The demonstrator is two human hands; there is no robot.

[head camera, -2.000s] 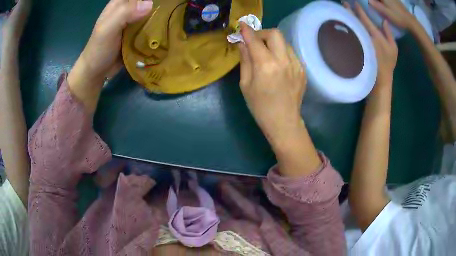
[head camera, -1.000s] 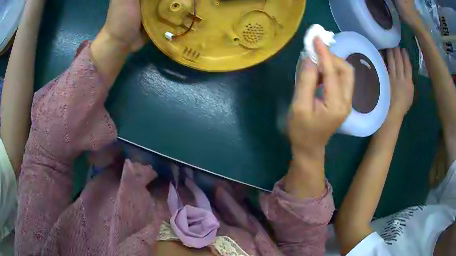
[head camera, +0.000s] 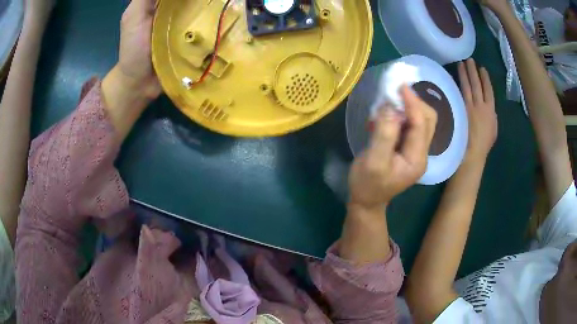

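The round yellow base housing [head camera: 243, 95] shows its inside to me, its top cut off by the frame edge. A black fan [head camera: 281, 19], a round vent grille [head camera: 302, 88] and a red and dark wire with a small white plug [head camera: 188, 82] are in it. My left hand [head camera: 138, 47] holds its left rim, with fingers partly hidden behind it. My right hand [head camera: 393, 142] pinches a crumpled white cloth [head camera: 400, 79], somewhat blurred, to the right of the housing and in front of a white cover.
A white outer cover [head camera: 460, 120] with a dark oval panel lies at the right, beside another person's hand [head camera: 479, 104]. A second such cover [head camera: 462, 47] is behind it. Clear plastic bags [head camera: 511, 63] lie at the upper right. Another person's arm [head camera: 22, 82] is at the left.
Since one second ago, the yellow housing sits lower and further left in view, showing more of the fan. The cloth in my right hand is lower. Two seconds ago it touched the housing's right side.
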